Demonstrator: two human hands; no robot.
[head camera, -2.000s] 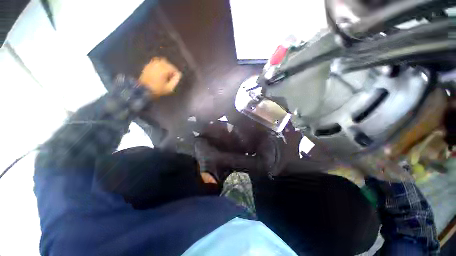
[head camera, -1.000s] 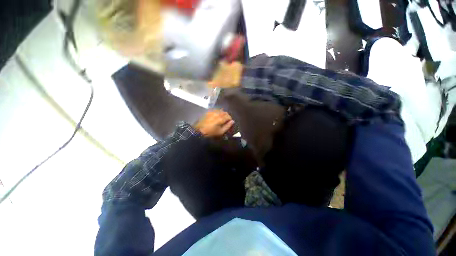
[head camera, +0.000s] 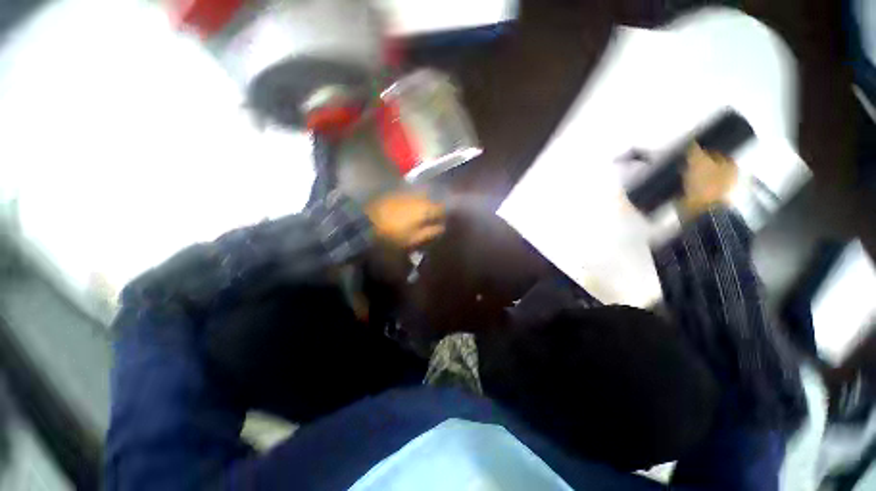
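The cutting machine (head camera: 312, 48), with a grey motor body and red parts, is blurred at the upper left. A silver plate-like part (head camera: 442, 125) with a red edge is beside it. My left hand (head camera: 408, 221) is just below these parts, over the dark table; blur hides whether it holds anything. My right hand (head camera: 709, 179) grips a dark flat bar, a weight (head camera: 656, 184), over a white-topped cut piece (head camera: 596, 158) at the right. Whether the bar touches the paper cannot be told.
The dark brown table (head camera: 471, 278) carries small white offcuts near its front. A large white paper-topped lay (head camera: 115, 144) fills the left. Another white-topped piece (head camera: 447, 13) is at the top, and one more (head camera: 847, 302) at the far right.
The view has shifted. My right hand has left the machine area and moved right, and now holds the dark bar. The machine shows higher, with my left hand just below it.
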